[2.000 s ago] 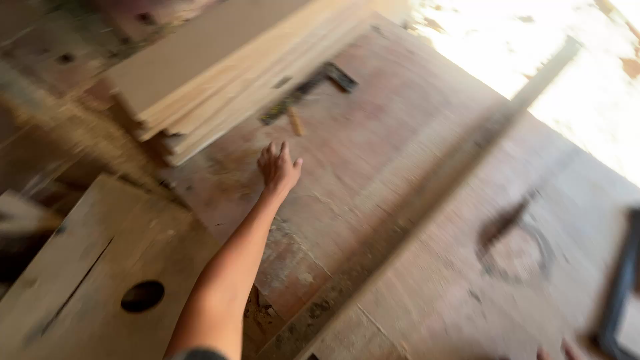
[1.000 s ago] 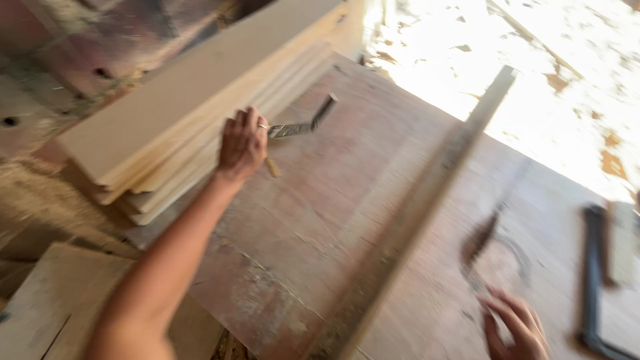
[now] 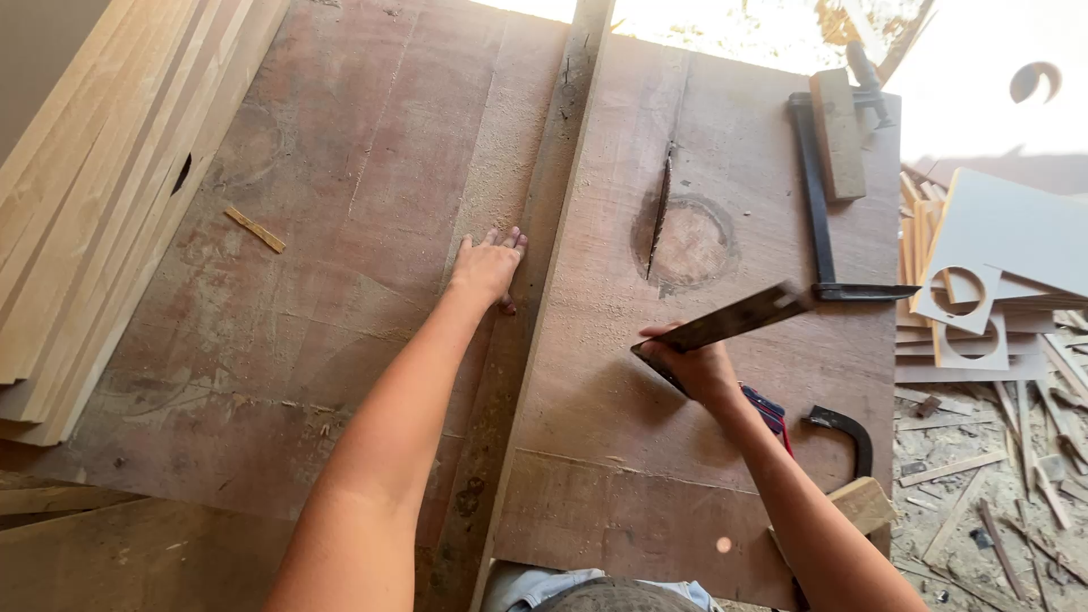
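My left hand (image 3: 491,268) lies with spread fingers at the left edge of a long wooden fence board (image 3: 544,246) that crosses the plywood saw table (image 3: 408,170). A try square (image 3: 731,319) is in my right hand (image 3: 699,365), held by its corner above the table, its longer arm pointing right and slightly blurred. Beyond that hand a saw blade (image 3: 661,208) stands up from its slot, beside a round worn patch. Whether the blade turns cannot be told.
Stacked boards (image 3: 110,195) fill the left side, near a small wood scrap (image 3: 255,229). A bar clamp (image 3: 816,195) with a wood block (image 3: 837,136) lies at right; another clamp (image 3: 850,433) is at the near right edge. Offcuts (image 3: 969,340) and debris lie beyond.
The square, earlier by the board stack near my left hand, is now in my right hand. My left hand has moved from the stack to the fence board. The view has shifted and turned.
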